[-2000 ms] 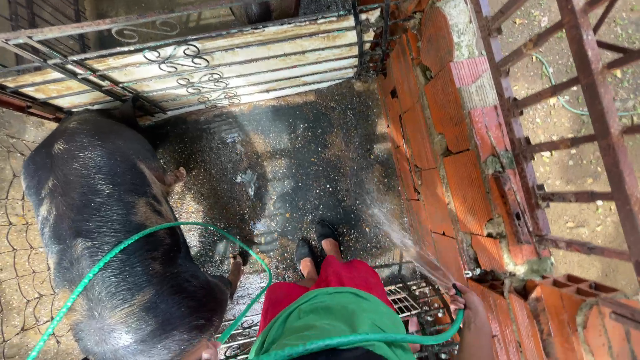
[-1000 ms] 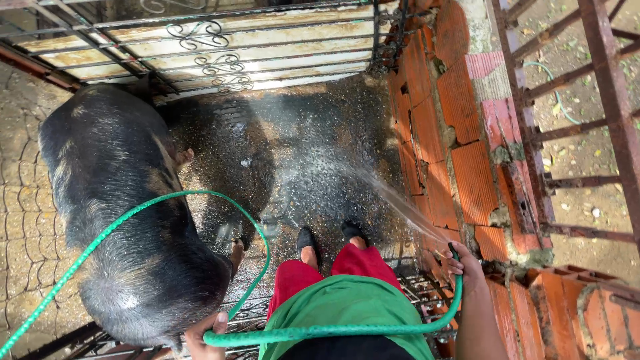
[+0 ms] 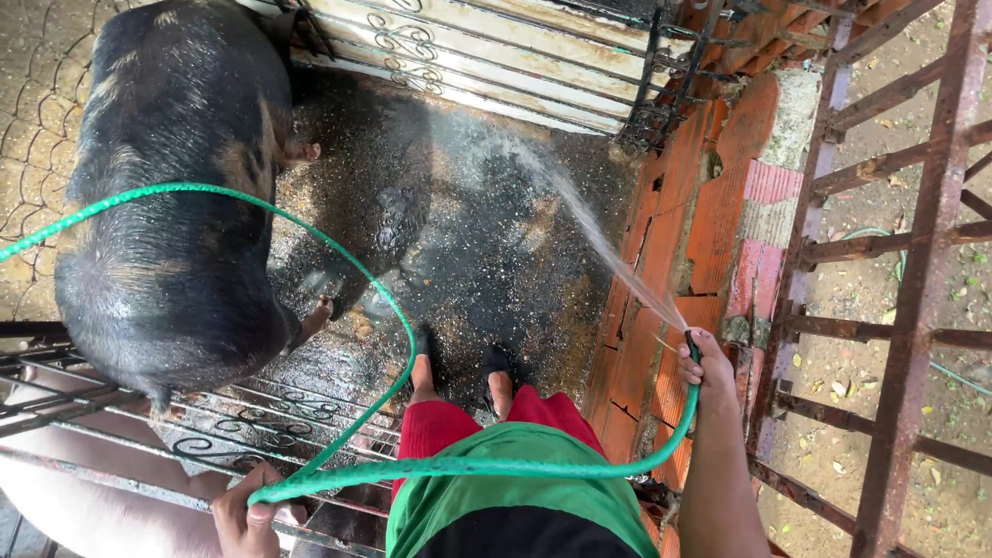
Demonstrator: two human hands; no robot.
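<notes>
My right hand grips the green garden hose near its dark nozzle end. A spray of water runs from it up and left onto the wet, debris-strewn concrete floor. Lower left, my left hand is closed around a bend of the same hose, above the metal bars. From there the hose loops up and crosses over the back of a large black pig, which stands left of my feet.
A scrolled metal gate closes the far side. Along the right run a red hollow-brick wall and rusty metal bars. Behind the near metal grille lies a pale pig. Paving stones show at left.
The water jet has swung from the middle of the floor toward the far gate. My left hand, mostly out of view two seconds ago, now shows on the hose.
</notes>
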